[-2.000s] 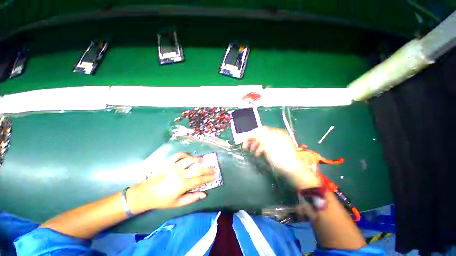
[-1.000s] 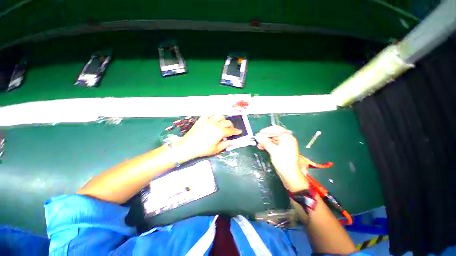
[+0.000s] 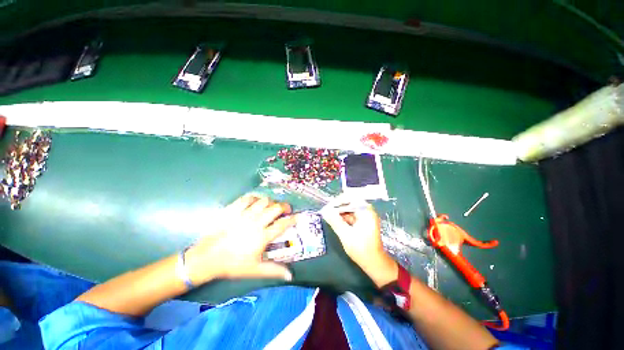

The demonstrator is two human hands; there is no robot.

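Note:
An open phone body [image 3: 311, 236] lies flat on the bench in front of me, silvery-white with small dark and yellow details. My left hand [image 3: 236, 240] covers its left part, fingers at the upper edge and thumb at the lower edge. My right hand [image 3: 357, 232] is at its upper right corner, pinching a thin whitish item [image 3: 350, 206] that I cannot identify. A white card with a black square [image 3: 362, 171] lies beyond my right hand, beside a pile of tiny dark red and gold parts [image 3: 308, 166].
An orange-red air blow gun [image 3: 460, 253] and small white stick [image 3: 476, 204] lie right. Clear film [image 3: 404, 238] is beside my right hand. A second parts pile [image 3: 25, 166] is far left. A white strip [image 3: 274, 126] bears red pieces [image 3: 374, 140]; phones [image 3: 302, 65] sit on the belt beyond.
My left hand has moved from the card back to the phone body. My right hand has moved from the card to the phone's corner. The phone now shows its detailed inside.

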